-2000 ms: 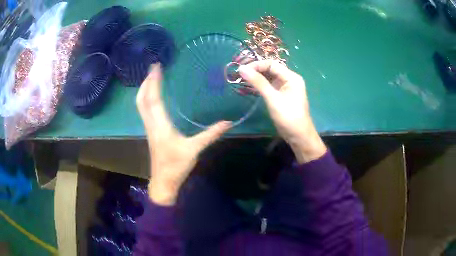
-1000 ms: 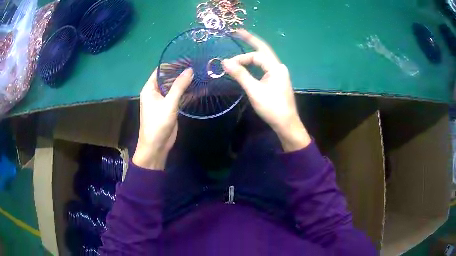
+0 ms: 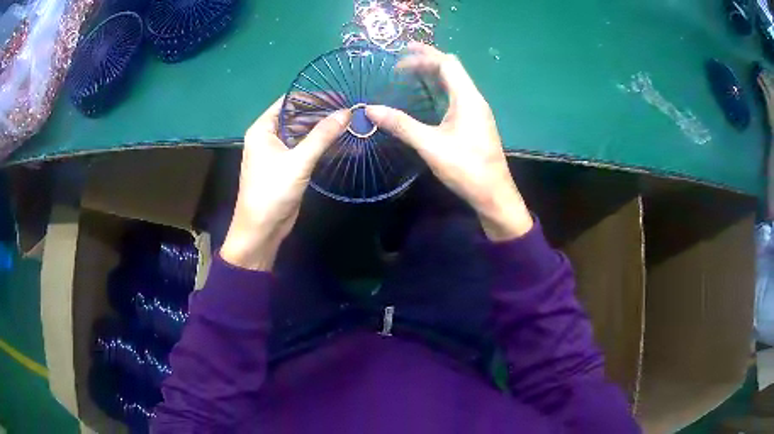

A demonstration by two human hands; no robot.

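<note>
A round dark fan grille (image 3: 361, 174) with thin spokes is held up at the bench's front edge. A copper-coloured trim ring (image 3: 363, 134) lies around its centre hub. My left hand (image 3: 284, 174) grips the grille's left side, thumb on top at the ring's left, fingers showing behind the spokes. My right hand (image 3: 458, 140) has its thumb at the ring's upper right; its fingers are raised over the grille's upper right rim, slightly blurred. A loose ring pile (image 3: 386, 24) lies on the bench just beyond the grille.
Grille stacks (image 3: 106, 63) and a bag of rings (image 3: 38, 76) are at the left of the green bench (image 3: 560, 76). A carton of grilles (image 3: 59, 297) stands low left, an open carton (image 3: 696, 297) low right. A clear plastic scrap (image 3: 670, 110) and a single grille (image 3: 727, 91) lie right.
The ring has moved left from my right fingertips onto the grille's hub. My left hand, seen open two seconds ago, holds the grille. My right thumb now presses at the ring.
</note>
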